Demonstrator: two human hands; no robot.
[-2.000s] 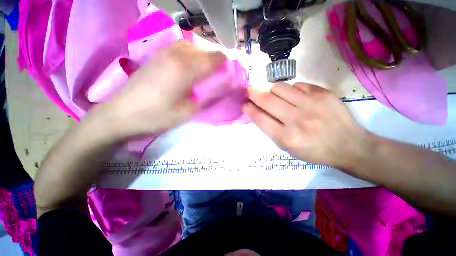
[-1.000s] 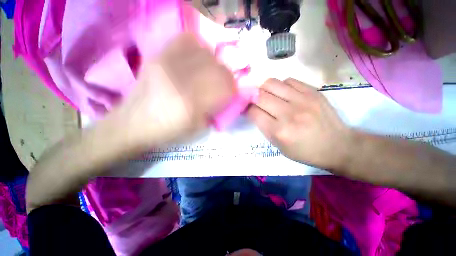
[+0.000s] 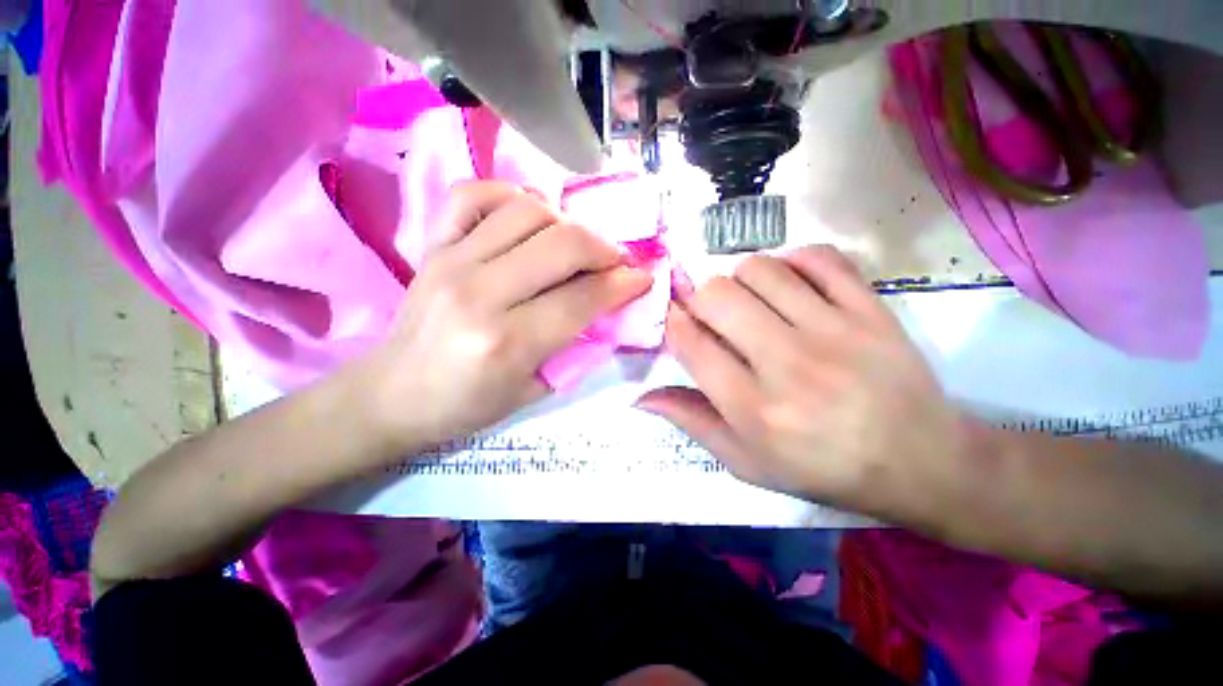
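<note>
The garment piece, in light and hot pink, lies bunched left of the sewing machine needle area. Its narrow seam edge lies just in front of the needle bar. My left hand pinches the cloth at this edge between thumb and fingers. My right hand lies just right of the edge, fingertips touching the cloth, thumb apart. Whether it grips the cloth cannot be told. The cloth under my fingers is partly hidden.
The ridged tension dial is above my right hand. Bronze shears rest on a light pink cut piece at the right. A ruler scale runs along the white table edge. Pink pieces hang below.
My left hand has turned and slowed, its fingers now flatter on the cloth by the needle area. My right thumb has spread out. The whole view has shifted slightly.
</note>
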